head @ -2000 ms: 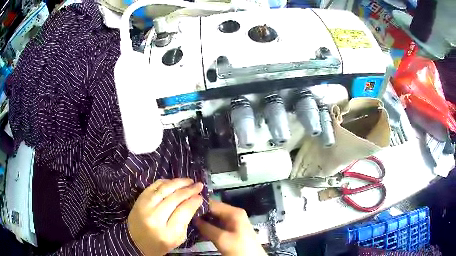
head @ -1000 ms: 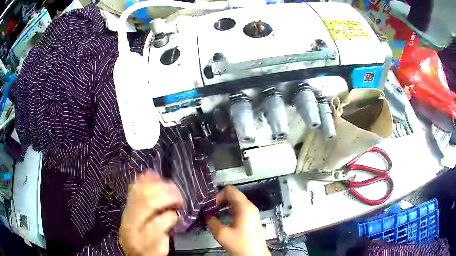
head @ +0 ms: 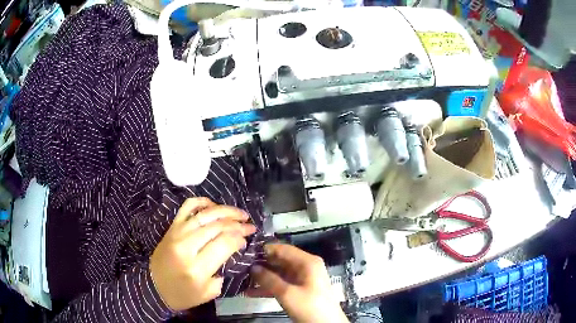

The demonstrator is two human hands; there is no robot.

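Observation:
Dark purple cloth with thin white stripes (head: 218,180) runs from the heap at the left to the needle area (head: 256,161) of the white overlock machine (head: 347,53). My left hand (head: 199,252) lies on the cloth in front of the needle area, fingers together and pressing it. My right hand (head: 294,274) pinches the cloth's right edge between thumb and fingers, close beside my left fingertips. The fingertips of my right hand are partly hidden by cloth. The presser foot is too dark to make out.
Red-handled scissors (head: 464,227) lie on the white table (head: 404,271) right of the machine front. A beige pouch (head: 404,195) hangs beside the grey tension knobs (head: 352,145). A blue basket (head: 499,290) is at lower right, a red bag (head: 537,104) at upper right. A white rounded arm (head: 180,126) stands above the cloth.
My left hand, blurred and lifted a second ago, now lies flat on the cloth nearer the needle area. The folded purple edge between the hands is now mostly covered. My right hand still pinches the edge.

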